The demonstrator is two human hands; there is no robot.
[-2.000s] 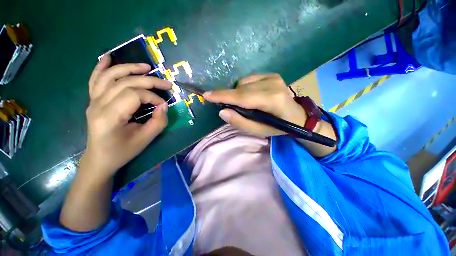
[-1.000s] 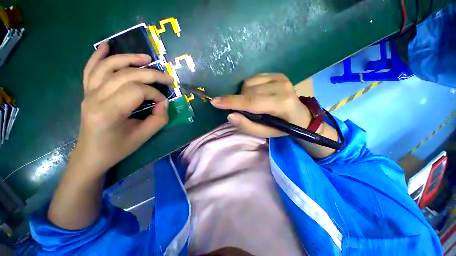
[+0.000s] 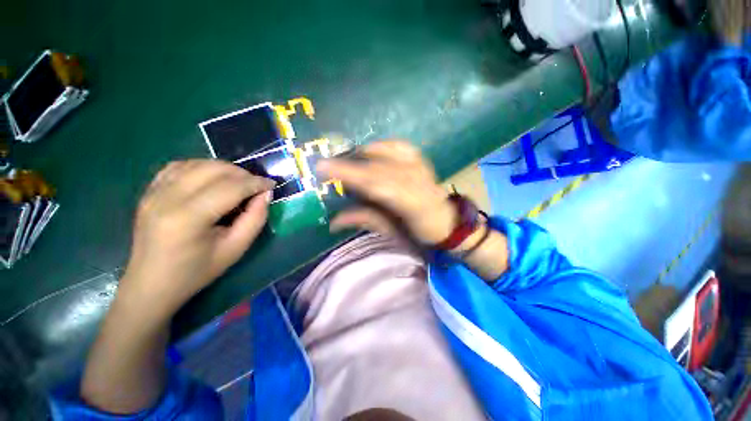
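Two black, white-framed display screens, an upper one and a lower one, lie side by side on the mat. A green circuit board shows below them. Yellow-orange flex tabs stick out to the right. My left hand is at the lower screen's left, thumb and index pinched on thin solder wire, which trails at lower left. My right hand is blurred, just right of the flex tabs. A dark blur shows between its fingers; the soldering iron cannot be made out clearly.
Fanned screen stacks lie at upper left and left on the green mat. A white and black round pot stands at the top right edge. A blue-clad person is at right, near a blue stool.
The view has shifted, bringing the round pot into sight. My left fingers have drawn back off the screens. My right hand has turned, and the black iron handle no longer shows across my wrist.
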